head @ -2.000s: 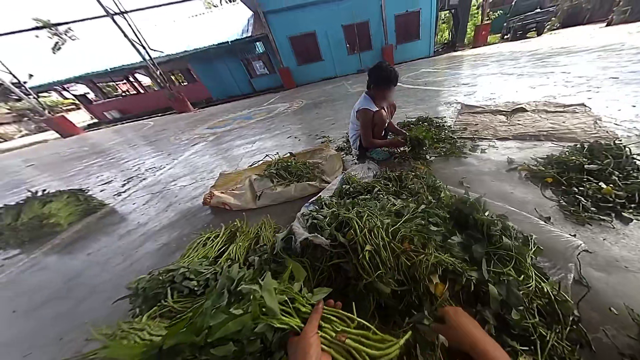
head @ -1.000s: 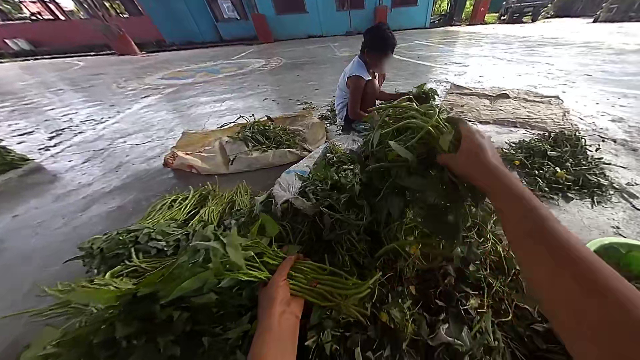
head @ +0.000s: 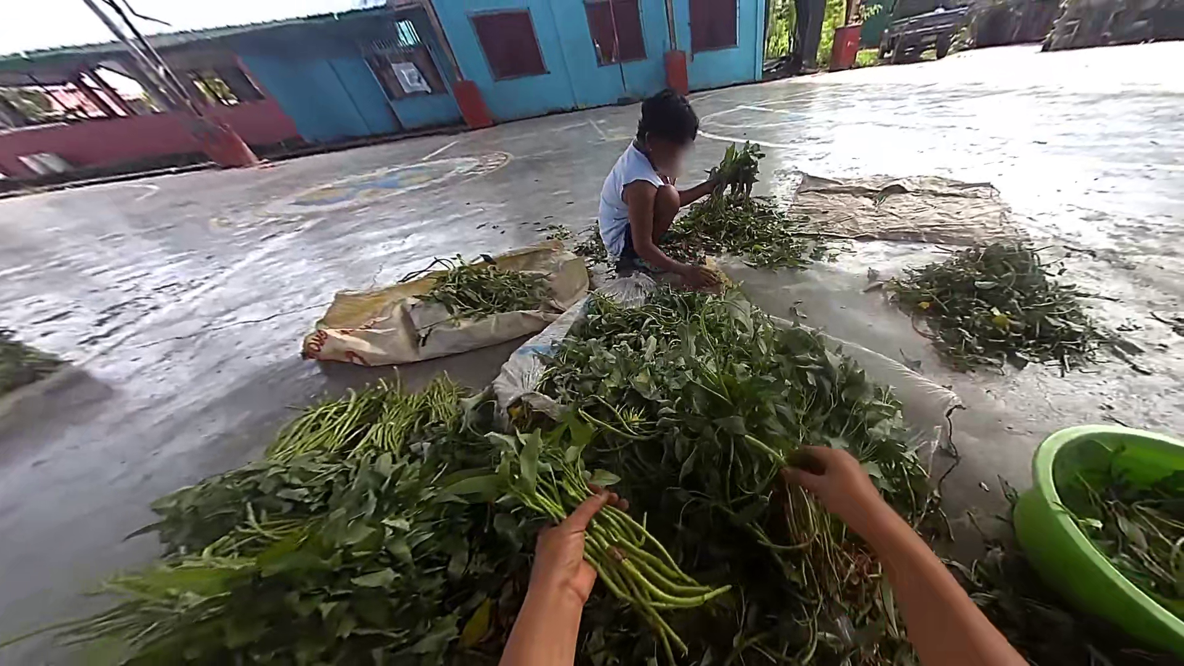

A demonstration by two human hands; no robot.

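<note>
My left hand (head: pixel 575 546) is closed around a bunch of leafy green stems (head: pixel 638 564), whose cut ends point to the lower right and whose leaves lie to the upper left. On the right side of the large heap of leafy greens (head: pixel 675 370), my right hand (head: pixel 828 481) pinches a stem that lies among the leaves. Under the heap shows the edge of a whitish woven sack (head: pixel 532 365). To the left of my left hand, more bunched greens (head: pixel 370 425) are laid with their pale stems together.
A person (head: pixel 638 203) squats beyond the heap, holding greens. A sack with greens on it (head: pixel 388 333) lies left of them, a flat brown sack (head: pixel 906 208) behind right. Loose greens (head: pixel 1004 301) lie on the concrete at right, above a green basin (head: pixel 1050 527) of greens.
My right hand has come down from the lifted clump of greens to the right side of the heap. The left hand keeps its bunch. The squatting person now holds greens up.
</note>
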